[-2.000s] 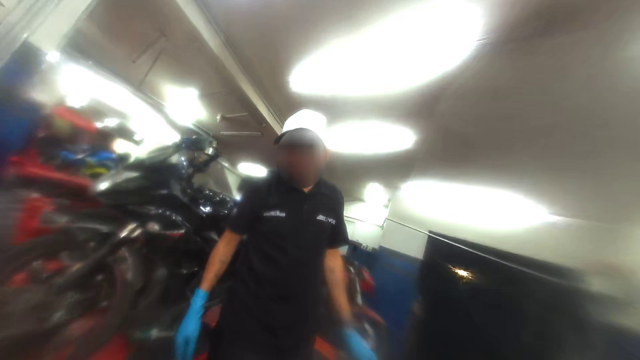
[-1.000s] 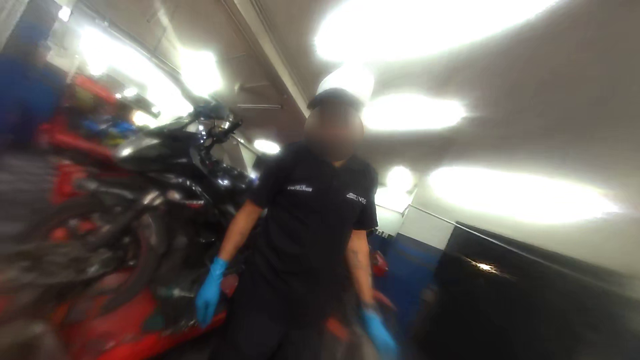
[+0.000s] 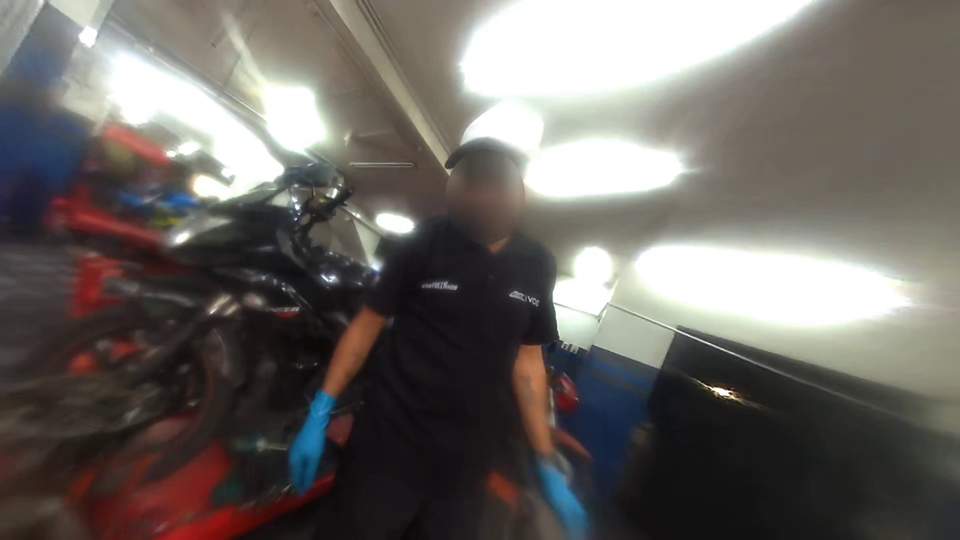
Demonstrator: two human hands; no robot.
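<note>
Neither my left hand nor my right hand shows in the head view. Another person in a black short-sleeved shirt point(image 3: 457, 337) and a white cap point(image 3: 504, 127) stands facing me at the centre. This person's arms hang down, with a blue glove point(image 3: 309, 446) on the hand at the picture's left and another blue glove point(image 3: 561, 499) on the hand at the right. Behind the person, at left, stands a black motorcycle point(image 3: 255, 255), its wheel point(image 3: 199, 390) low in the picture. The picture is tilted and blurred towards its edges.
A red platform point(image 3: 195, 502) lies under the motorcycle. Red equipment point(image 3: 97, 217) stands at the far left. A large dark panel point(image 3: 757, 450) is at the right, beside a blue and white wall point(image 3: 619, 390). Bright lamps point(image 3: 607, 166) line the ceiling.
The view has shifted a little; the other person appears farther right than two seconds ago and still stands with lowered arms.
</note>
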